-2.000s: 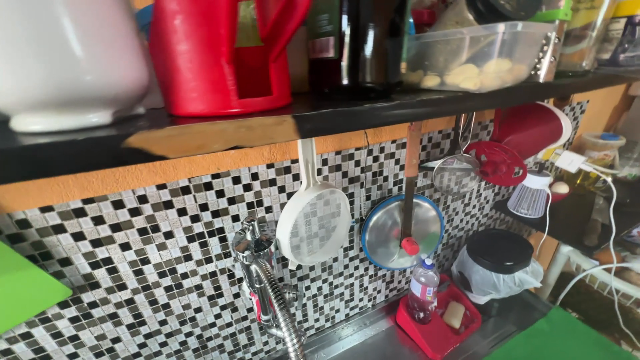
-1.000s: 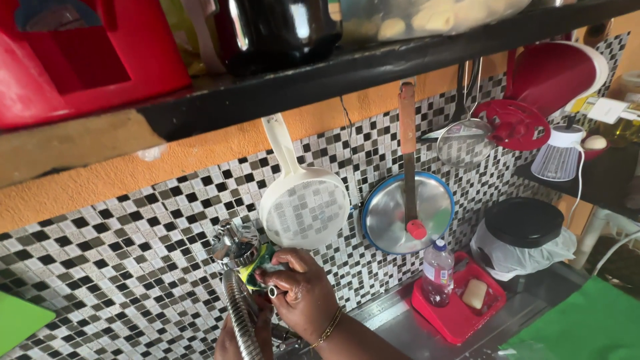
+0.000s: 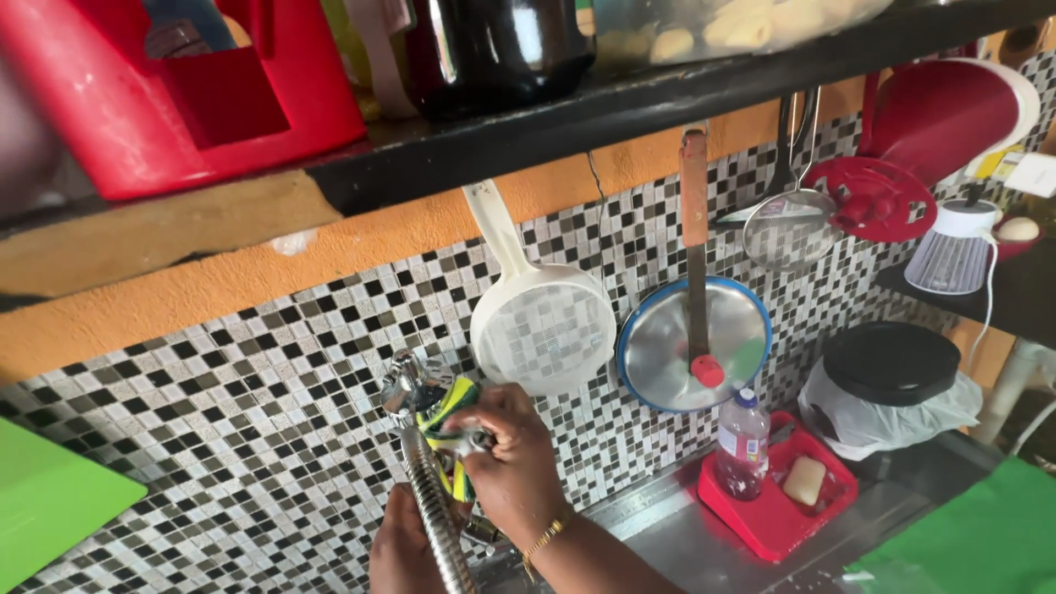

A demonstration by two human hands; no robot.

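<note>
My right hand (image 3: 507, 458), with a gold bracelet at the wrist, grips a yellow-and-green sponge (image 3: 452, 412) at the wall faucet (image 3: 412, 388). My left hand (image 3: 404, 536) is lower, partly hidden behind the ribbed metal hose (image 3: 433, 503); what its fingers hold cannot be made out. Part of the sponge, or a second one, shows between the hands. A white plastic strainer (image 3: 544, 330) hangs just above my right hand. To its right hangs a blue-rimmed pot lid (image 3: 734, 330) behind a long knife (image 3: 695, 247) with a wooden handle.
A black shelf (image 3: 511, 132) crosses above, bearing a red plastic holder (image 3: 190, 91) and a dark pot (image 3: 503, 49). On the metal sink top (image 3: 652, 536) are a red tray (image 3: 759, 528) with a bottle (image 3: 742, 450) and soap (image 3: 804, 481), and a black-lidded bin (image 3: 891, 363).
Both hands, out of view two seconds ago, came in at the faucet with the sponge by one second ago. Since then they have stayed there, the right hand slightly shifted. The view has moved closer.
</note>
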